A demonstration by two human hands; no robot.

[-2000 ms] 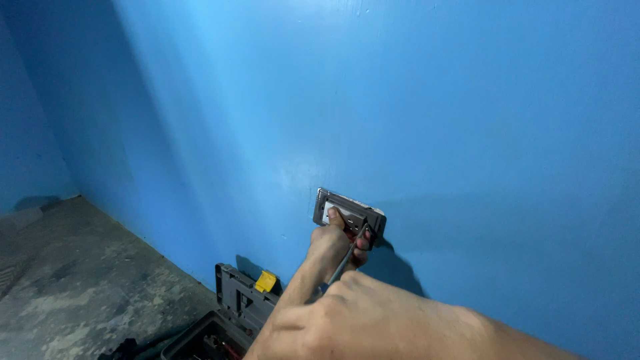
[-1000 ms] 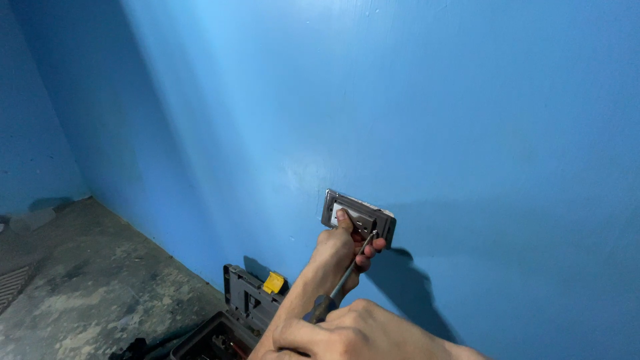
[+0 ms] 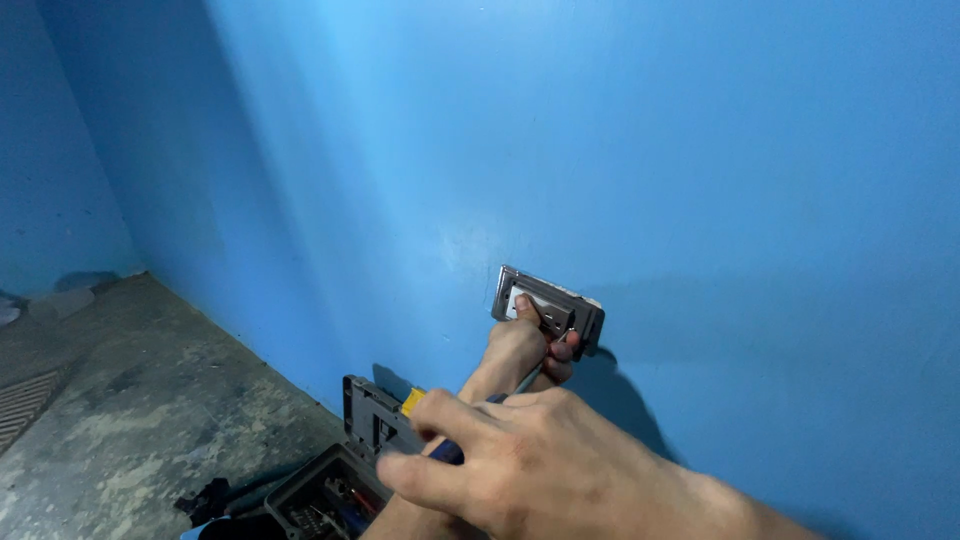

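Observation:
A grey electrical outlet (image 3: 551, 307) in a rectangular frame sits against the blue wall. My left hand (image 3: 525, 341) presses it, thumb on the light front face and fingers curled around the lower right edge. A screwdriver (image 3: 531, 376) with a long metal shaft and dark blue handle runs from my right hand to the outlet's right end, its tip by my left fingers. My right hand (image 3: 517, 457) is around the handle, thumb and index finger spread apart. The hand hides part of the handle, and my left fingers partly cover the outlet's lower edge.
An open dark grey toolbox (image 3: 300, 480) with tools inside stands on the worn concrete floor by the wall, its lid (image 3: 371, 416) raised. A yellow item (image 3: 412, 402) shows at the lid. A black object (image 3: 206, 501) lies left of the box, and a floor grate (image 3: 28, 405) is at far left.
My right thumb and index finger have spread from around the screwdriver handle, which shows between them now. My left hand remains on the outlet.

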